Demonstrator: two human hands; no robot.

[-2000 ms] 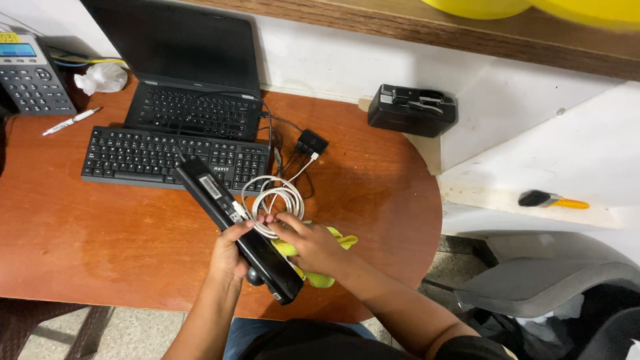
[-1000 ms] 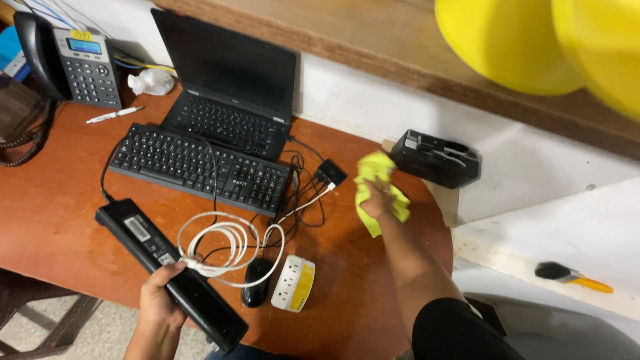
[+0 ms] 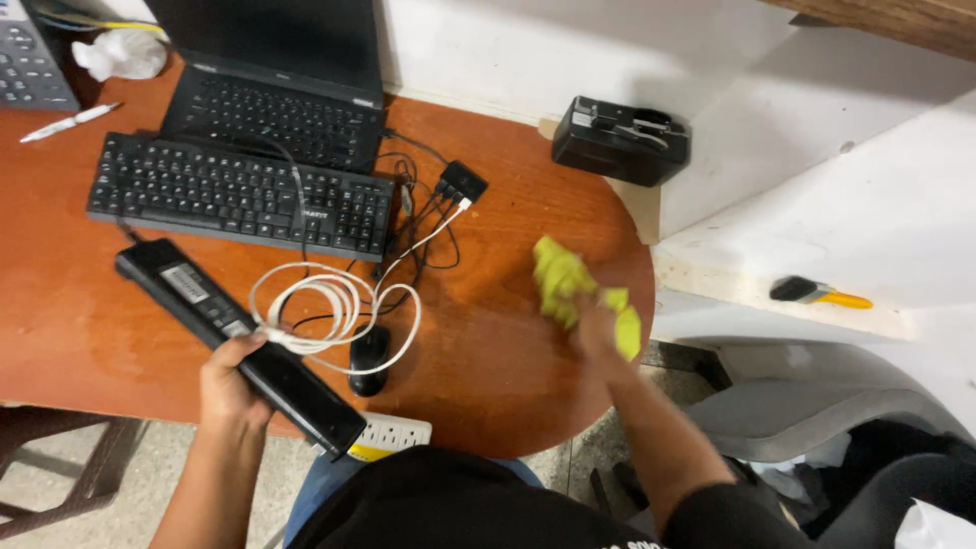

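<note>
My left hand (image 3: 232, 381) grips a long black bar-shaped device (image 3: 297, 393) with labels on its underside, held tilted over the desk's front edge. A coiled white cable (image 3: 328, 305) runs from the device toward a small black USB hub (image 3: 463, 181). My right hand (image 3: 595, 320), blurred, is on a yellow cloth (image 3: 560, 282) at the desk's rounded right end. A black mouse (image 3: 370, 362) lies beside the coil, and a white and yellow outlet adapter (image 3: 393, 435) sits at the front edge, partly behind the device.
Behind are a black keyboard (image 3: 244, 198), a laptop (image 3: 274, 107), a white pen (image 3: 70, 123), a crumpled white bag (image 3: 122, 55) and a desk phone (image 3: 30, 65). A black box (image 3: 621, 145) stands by the wall. A paintbrush (image 3: 820, 293) lies on a ledge above a grey chair (image 3: 808, 404).
Two seconds ago both hands were at the black device; my right hand has since gone to the right with the yellow cloth. Since one second ago it has come nearer the desk's front.
</note>
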